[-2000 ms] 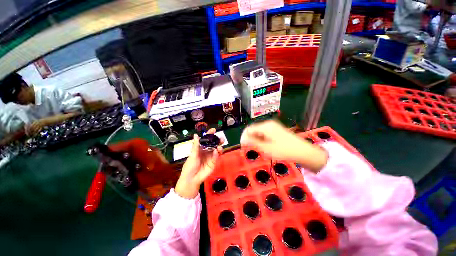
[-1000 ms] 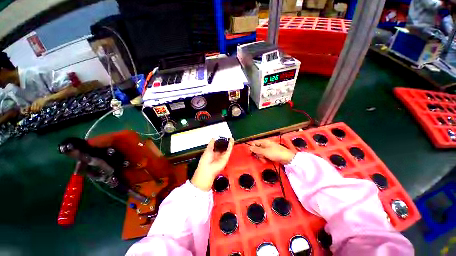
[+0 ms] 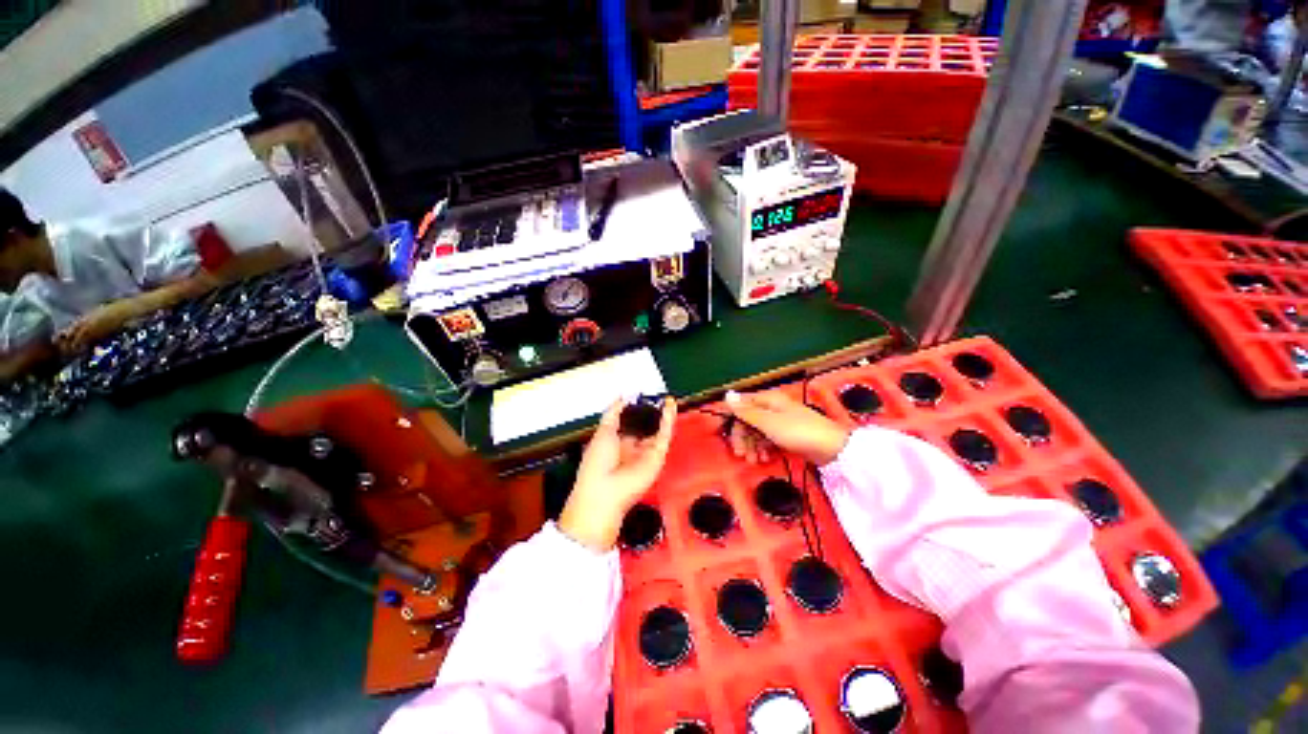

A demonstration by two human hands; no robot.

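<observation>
My left hand (image 3: pixel 614 466) holds a round dark smartwatch head (image 3: pixel 640 417) between thumb and fingers, above the far left part of the red foam tray (image 3: pixel 768 660). My right hand (image 3: pixel 775 426) is just right of it, above the tray, with its fingers closed around a thin dark lead (image 3: pixel 808 505). The lead runs towards the watch and also hangs across the tray. Whether its end touches the watch cannot be told. Watch heads sit in the tray pockets; a few near the front look bright.
The orange clamp fixture (image 3: pixel 387 473) stands left, its red handle (image 3: pixel 214 589) hanging down. Behind are a white paper (image 3: pixel 577 396), a black-front box (image 3: pixel 574 317) and a power supply (image 3: pixel 786 230) with lit digits. A metal post (image 3: pixel 993 172) rises behind the tray. Another person sits far left.
My right hand has come down from a blurred raised position to the lead beside the watch. The supply's digits have changed. The watch stays in my left hand.
</observation>
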